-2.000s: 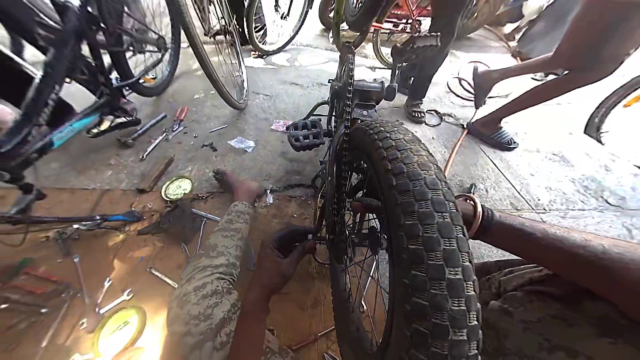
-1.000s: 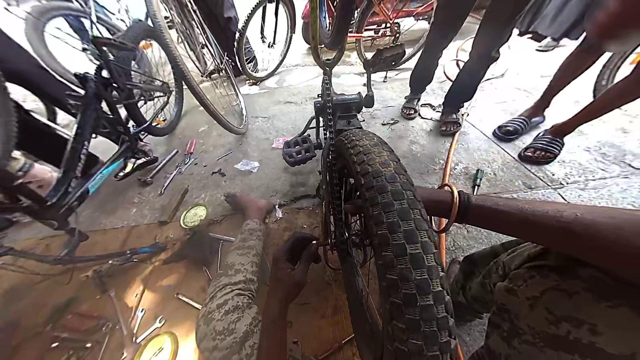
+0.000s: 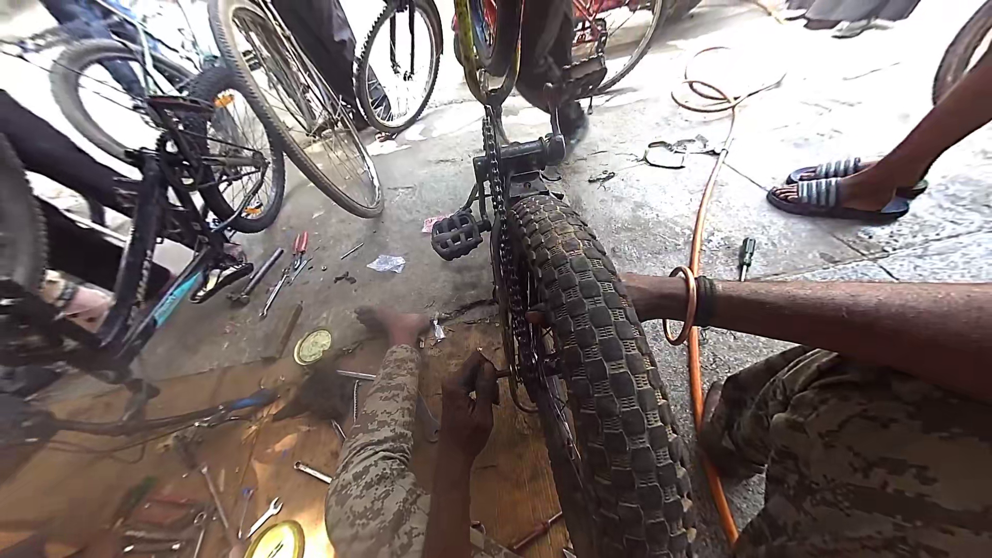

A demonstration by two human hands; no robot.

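A bicycle's knobbly rear tyre (image 3: pixel 597 333) stands upright between my two arms. Its chain (image 3: pixel 504 256) runs along the tyre's left side, and a black pedal (image 3: pixel 456 235) sticks out beyond the chain. Just left of the wheel hub is my left hand (image 3: pixel 469 403), fingers bent together; whether a small part is between them I cannot tell. My right hand (image 3: pixel 643 297) reaches into the wheel from the right, its fingers mostly hidden behind the tyre. A metal bangle (image 3: pixel 682 304) circles that wrist.
Wrenches (image 3: pixel 263 518) and other tools lie on a wooden board at lower left. Pliers (image 3: pixel 300 246) and a hammer (image 3: pixel 258 277) rest on the concrete. More bicycles stand at upper left. An orange hose (image 3: pixel 697 232) and a screwdriver (image 3: pixel 745 258) lie at right, near a person's sandalled feet (image 3: pixel 845 190).
My left hand has moved from close against the wheel hub to a little left of it. The person in dark trousers, who stood right of the bicycle, is now behind it.
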